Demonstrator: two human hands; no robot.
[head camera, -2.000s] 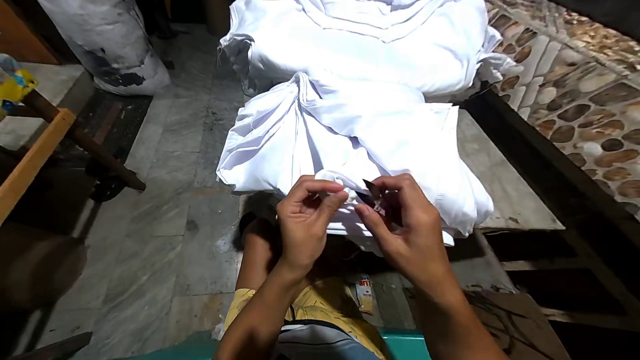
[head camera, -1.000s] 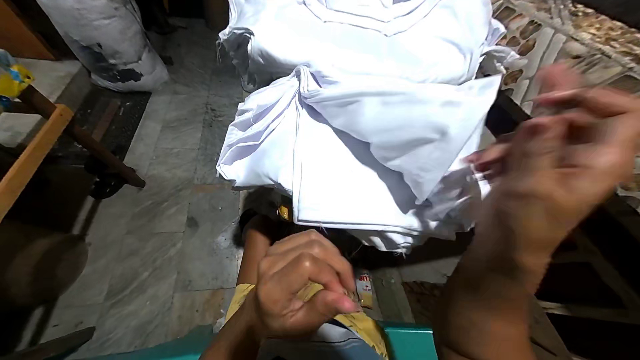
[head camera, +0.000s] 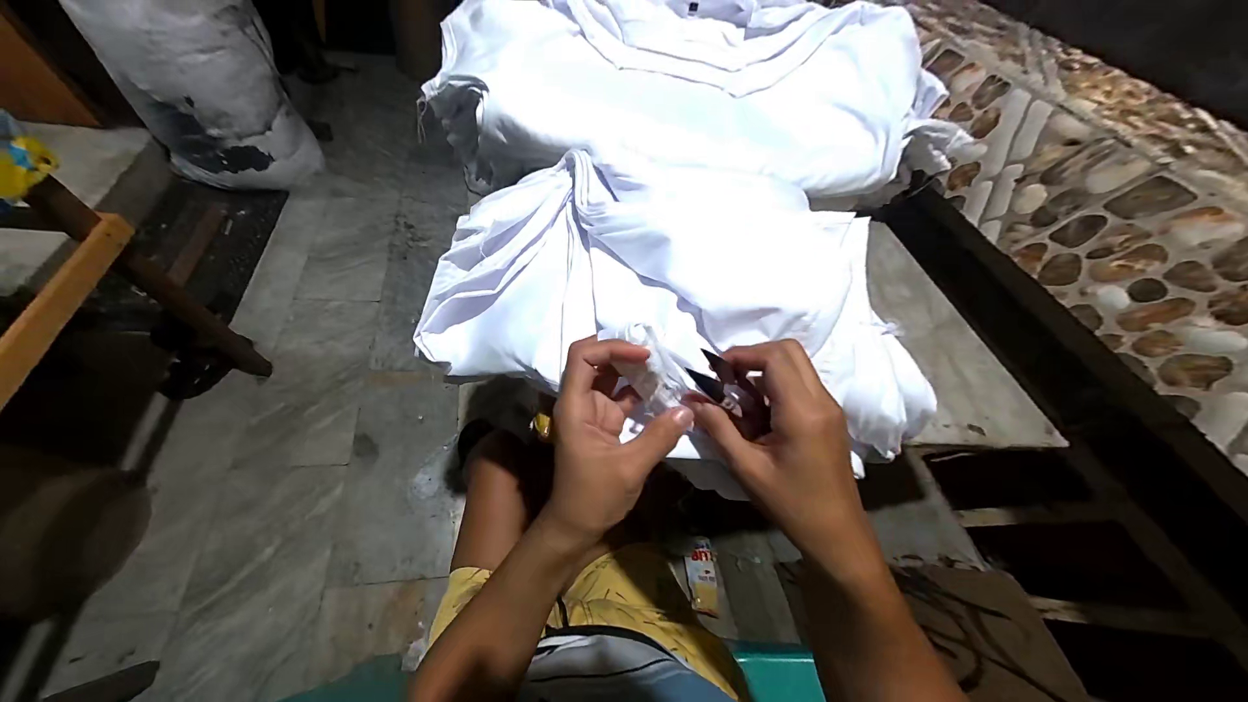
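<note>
White fabric garments (head camera: 507, 283) lie folded in a pile in front of me. My left hand (head camera: 609, 429) pinches a bunched edge of white cloth (head camera: 643, 366) between thumb and fingers. Close by on the right, my right hand (head camera: 780, 419) holds a small dark pointed tool, likely thread snips (head camera: 710, 380), whose two blades stand apart and point toward the cloth. Its thumb tip is near my left thumb at the fabric. The snips' handle is mostly hidden in the palm.
Behind lies a larger stack of white garments (head camera: 682, 117). A filled white sack (head camera: 210, 93) stands back left, near a wooden frame (head camera: 63, 292). A pebbled stone wall (head camera: 1131, 253) runs along the right. A small packet (head camera: 701, 577) lies on the floor below.
One second ago my hands were apart, the right one raised at the right and blurred; now both are together at the cloth. The garment's pointed flap no longer lies spread out to the right.
</note>
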